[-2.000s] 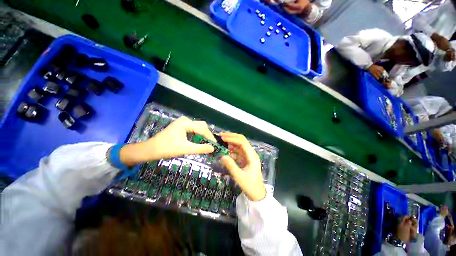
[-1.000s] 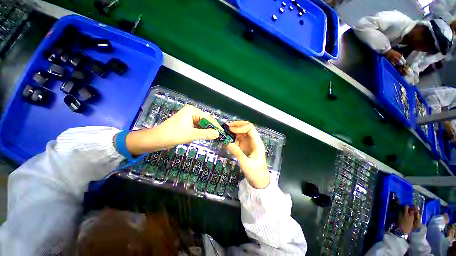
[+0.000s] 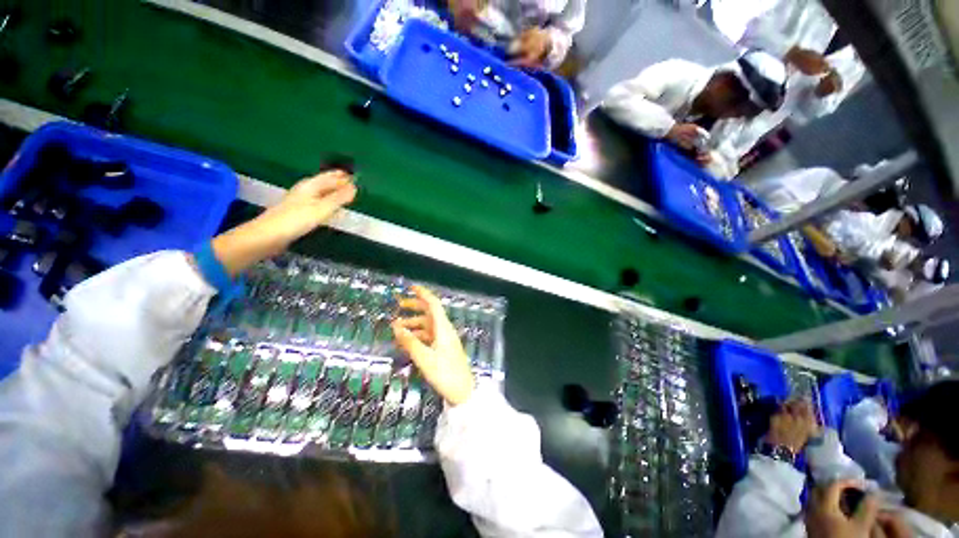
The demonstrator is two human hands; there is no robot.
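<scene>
My left hand (image 3: 305, 208), with a blue wrist band, reaches over the belt's white near rail. A small black unit (image 3: 338, 166) shows at its fingertips over the green belt (image 3: 452, 189); I cannot tell whether the fingers still grip it. My right hand (image 3: 433, 345) is over the right part of the clear blister tray (image 3: 391, 455), fingers apart and curled, with nothing visible in them. Rows of narrow green circuit boards (image 3: 286, 394) fill the tray.
A blue bin (image 3: 200, 200) with black housings is at left. Black pieces (image 3: 589, 405) and another clear blister tray (image 3: 657, 420) lie right of the work. Blue bins (image 3: 463, 100) and white-coated people are across the belt; more people sit at lower right.
My hands have parted. The left has moved up and left to the belt with the black unit; the right has come down over the tray. The green board between the fingers no longer shows.
</scene>
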